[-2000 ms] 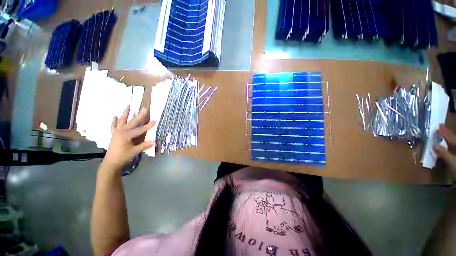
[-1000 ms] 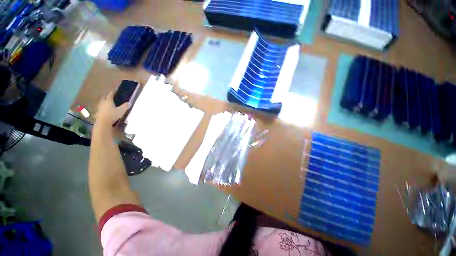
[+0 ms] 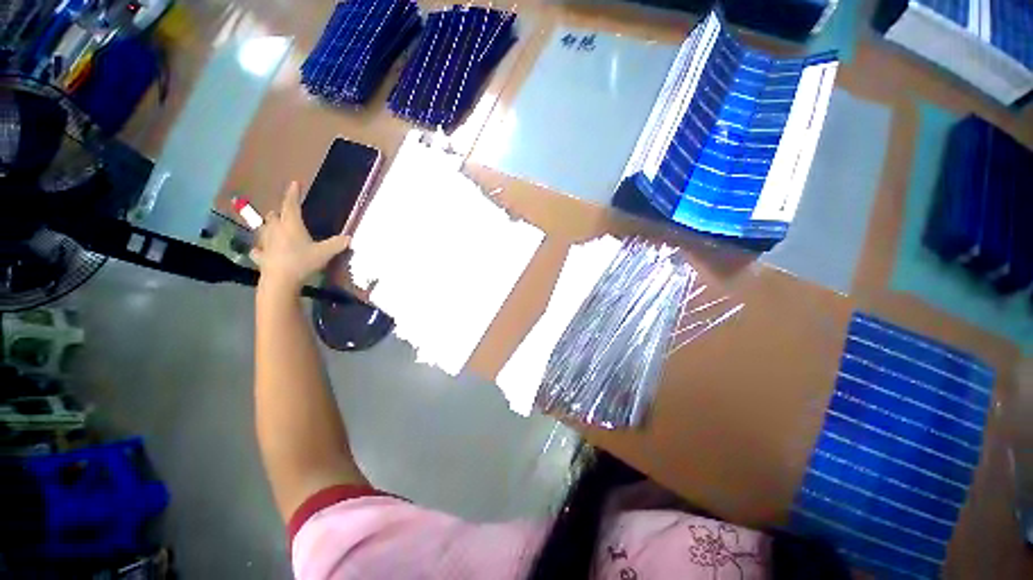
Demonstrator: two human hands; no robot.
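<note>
My left hand (image 3: 292,241) is at the bench's left end, beside the lower left edge of a black smartphone (image 3: 341,187). Its fingers are spread and nothing shows in it. The phone lies flat on the table. A fanned pile of white strips (image 3: 447,266) lies right of the phone. A bundle of silver ribbon (image 3: 621,334) lies on white paper farther right. A bright blue cell string (image 3: 901,442) lies flat at the lower right. My right hand is not in view.
A stack of blue cells with white edges (image 3: 736,136) stands on a grey mat (image 3: 583,113). Dark cell stacks (image 3: 453,66) are at the back left. A red and white item (image 3: 246,212) lies by my left hand. A black fan (image 3: 45,193) stands at the left.
The view has swung left. My left hand has moved from the white strips to the phone, then off it to its lower left edge. My right hand has left the view.
</note>
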